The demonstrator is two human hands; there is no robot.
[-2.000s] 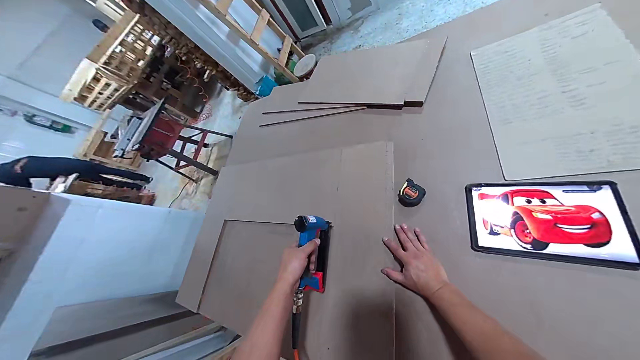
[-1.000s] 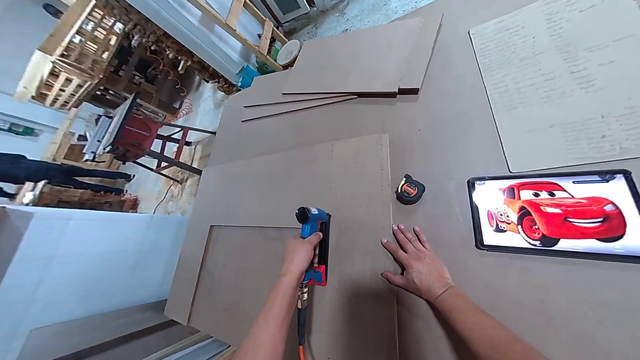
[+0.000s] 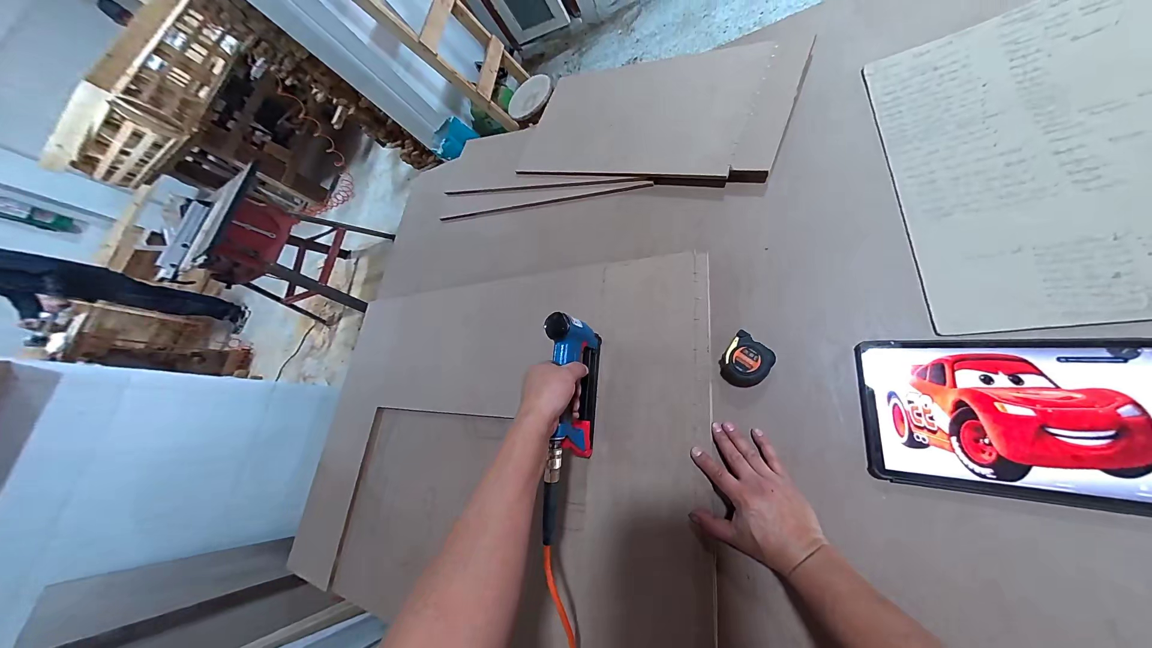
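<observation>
My left hand (image 3: 551, 393) grips a blue and black pneumatic stapler (image 3: 574, 382) with a red part at its lower end and an orange air hose (image 3: 558, 594) running down from it. The tool lies over a flat brown board panel (image 3: 630, 360) that has a rectangular recess at its lower left. My right hand (image 3: 760, 499) rests flat with fingers spread, its fingertips at the panel's right edge. A black and orange tape measure (image 3: 747, 359) sits just right of that edge, above my right hand.
A tablet (image 3: 1008, 414) showing a red cartoon car lies at the right, below a pale sheet with handwriting (image 3: 1017, 171). Stacked boards (image 3: 657, 112) and thin strips (image 3: 540, 202) lie at the table's far side. A person's dark-clothed legs (image 3: 126, 286), a red metal stand (image 3: 261, 238) and wooden crates (image 3: 135, 117) are at the left.
My left hand and the stapler stay over nearly the same part of the panel, the tool now more upright than two seconds ago. My right hand keeps its place at the panel edge.
</observation>
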